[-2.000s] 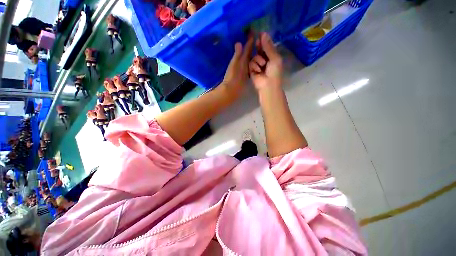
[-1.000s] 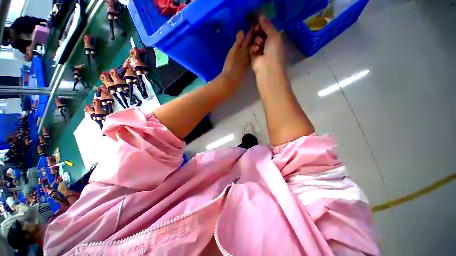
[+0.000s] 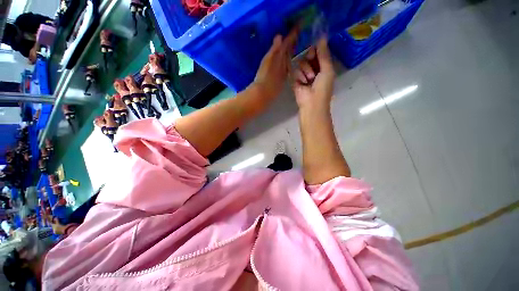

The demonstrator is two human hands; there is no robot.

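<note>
A large blue crate (image 3: 227, 48) is at the top centre, with red-topped figures (image 3: 199, 7) partly visible inside. My left hand (image 3: 275, 69) is at its outer side, fingers extended and close together. My right hand (image 3: 314, 77) is just to the right, forefinger raised and other fingers curled. A small blurred greenish, translucent patch (image 3: 310, 21) shows on the crate side above my fingertips; I cannot tell what it is. Whether either hand holds something thin is unclear. Several figures with dark legs (image 3: 134, 94) lie on a white mat (image 3: 98, 156) at the left.
A blue basket (image 3: 373, 41) with yellow and white contents stands beyond the crate. A black board (image 3: 200, 88) and green note (image 3: 185, 63) lie beside the crate. More figures lie along the green belt (image 3: 79, 133). A person's dark-haired head (image 3: 17, 267) is at lower left.
My right hand has moved slightly right and away from my left hand, opening a gap between them. The blurred translucent patch above the fingertips shows more clearly. The figures on the mat have not moved.
</note>
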